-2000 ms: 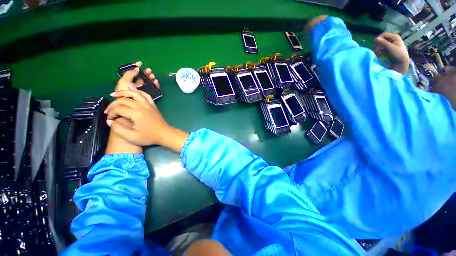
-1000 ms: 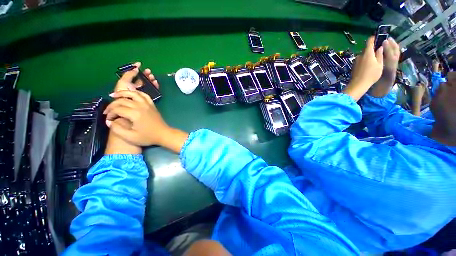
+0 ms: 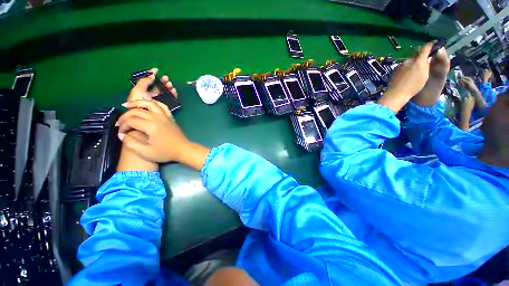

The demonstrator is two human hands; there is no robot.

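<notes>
My left hand (image 3: 140,91) is bare and holds a black phone housing (image 3: 167,101), tilted, between thumb and fingers. The fingers and palm hide part of the housing. My right hand (image 3: 146,127) lies across my left wrist, its fingers spread a little, with nothing seen in it. It is below the housing.
Part-built units (image 3: 247,95) with yellow tabs stand in overlapping rows at right. A round whitish pot (image 3: 210,89) is beside them. Black trays (image 3: 89,151) and whitish sheets (image 3: 46,151) are at left. Single handsets (image 3: 294,45) lie farther back. A neighbour in blue (image 3: 385,184) holds a dark item.
The single handsets at the back have shifted right. A handset has come into view at the far left. The neighbour's arm has drawn back from the rows. My hands have not visibly moved.
</notes>
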